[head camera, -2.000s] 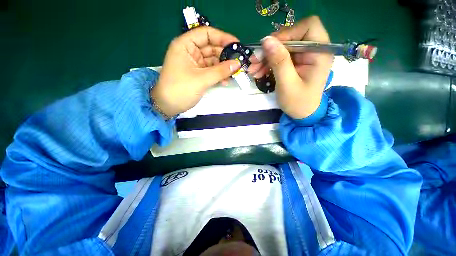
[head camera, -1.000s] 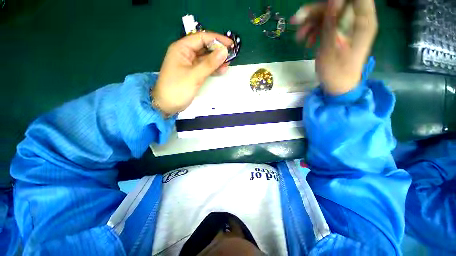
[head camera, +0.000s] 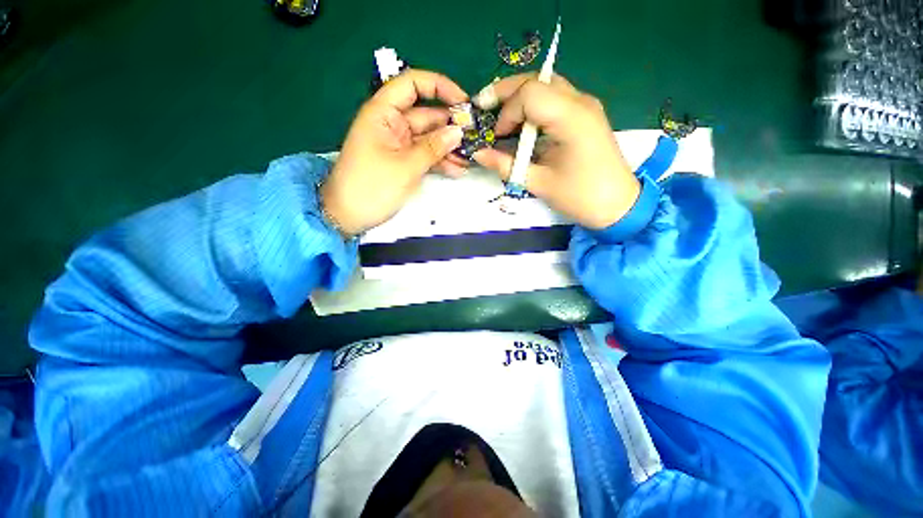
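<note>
My left hand (head camera: 390, 152) pinches a small dark round module (head camera: 476, 130) with gold marks and a pale tab, above the white work board (head camera: 445, 288). My right hand (head camera: 572, 147) touches the module's right side with its fingertips. It also holds a slim white pen-type tool (head camera: 533, 126), tip pointing up and away, its blue end low over the board. The module is partly hidden by the fingers of both hands.
A module with a white tab (head camera: 387, 65) stands on the green mat behind my left hand. Curved metal parts (head camera: 519, 51) lie beyond; another (head camera: 676, 121) is at the board's right. A clear blister tray (head camera: 878, 76) is far right. A black strip (head camera: 466, 246) crosses the board.
My right hand has come back from the upper right to the module, now with the white tool. One curved part now shows at the board's right edge. The gold disc no longer shows on the board.
</note>
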